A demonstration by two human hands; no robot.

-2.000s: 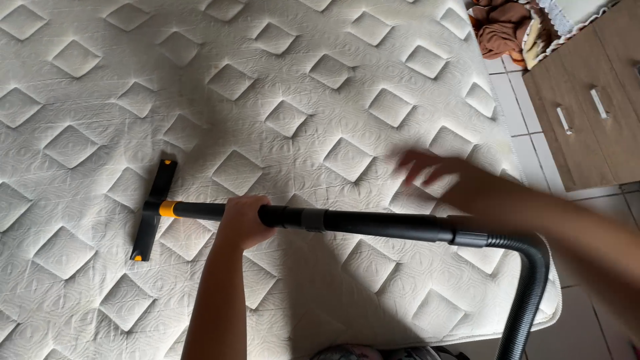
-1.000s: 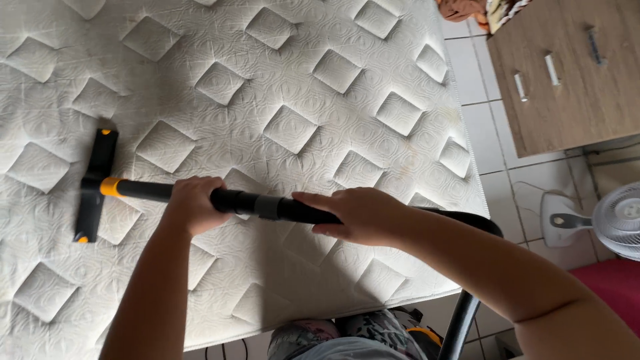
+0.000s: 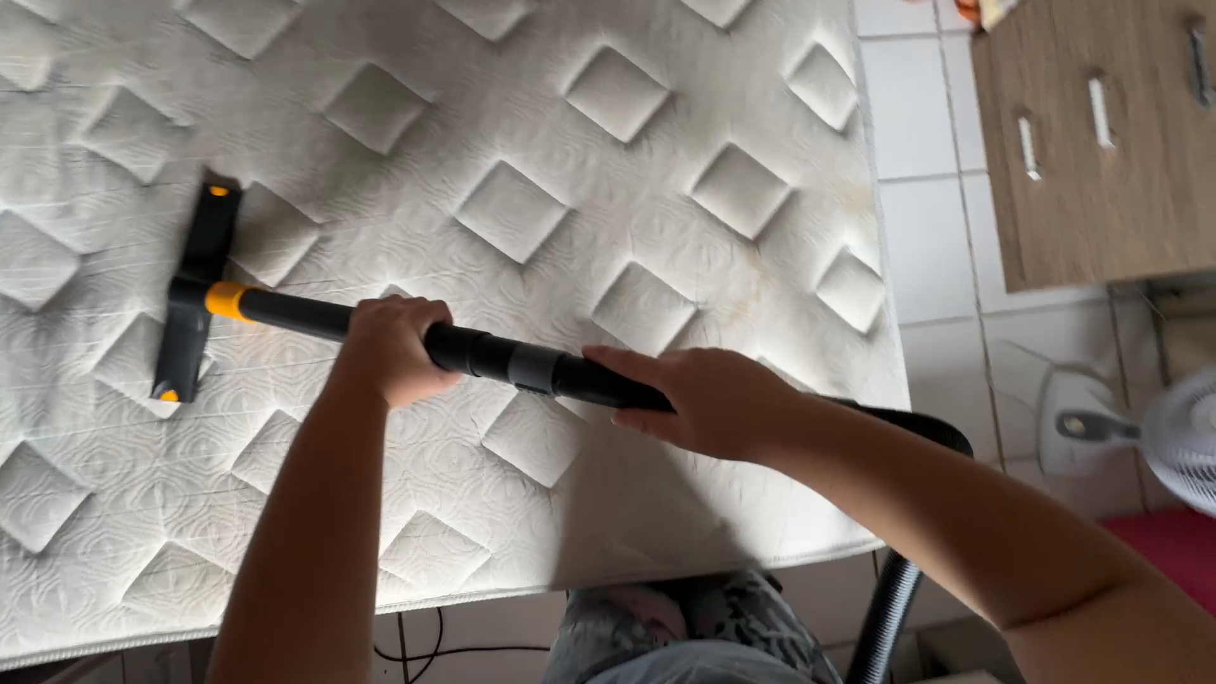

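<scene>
A black vacuum cleaner wand slants across a white quilted mattress. At its left end a black floor nozzle with yellow tips and a yellow collar rests on the mattress. My left hand is wrapped around the wand a short way behind the collar. Farther back, past a grey ring, my right hand grips the wand with its thumb and fingers on either side. From behind my right forearm a ribbed black hose bends down past the mattress's edge.
A wooden chest of drawers stands on the white tiled floor at the upper right. Below it are a white fan and something red. A black cable lies beneath the mattress's near edge.
My right hand, off the wand and blurred two seconds ago, took hold of it by one second ago and still holds it. My left hand has stayed around the wand. The view has shifted.
</scene>
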